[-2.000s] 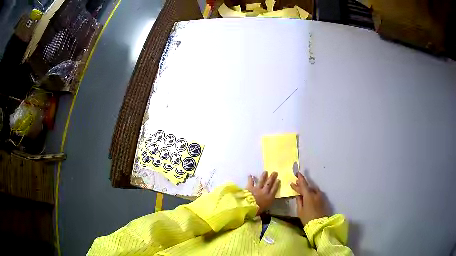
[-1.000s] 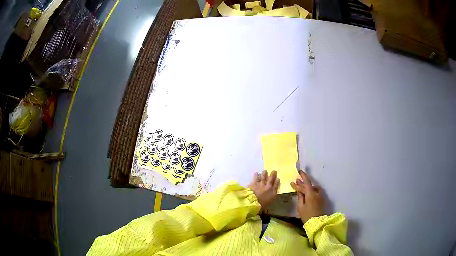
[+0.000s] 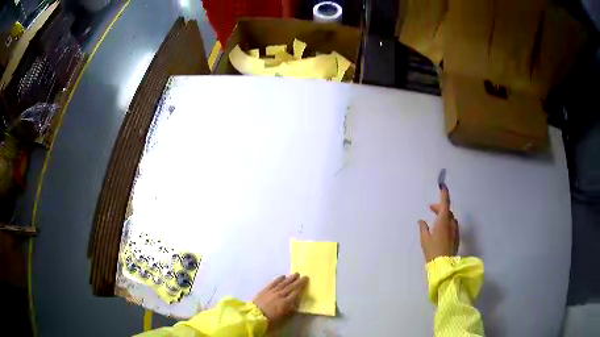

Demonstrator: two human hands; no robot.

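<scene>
A plain yellow backing paper (image 3: 319, 276) lies on the white table near its front edge. My left hand (image 3: 279, 297) rests flat with its fingertips on the paper's left edge, not gripping it. My right hand (image 3: 442, 230) is over the table to the right, index finger stretched forward. A small dark, round seal sticker (image 3: 442, 179) shows at that fingertip; its print cannot be read. Label sheets (image 3: 158, 268) with rows of black discs lie at the table's left near corner.
Brown carton (image 3: 497, 122) stands at the table's far right. An open waste box (image 3: 296, 59) with yellow scraps is beyond the far edge, a white tape roll (image 3: 327, 11) behind it. Layered cardboard (image 3: 125, 178) runs along the table's left side.
My right hand has moved away from the backing paper, forward and right, with the dark disc at its fingertip. My left hand stays by the paper. The view has shifted, showing more beyond the table.
</scene>
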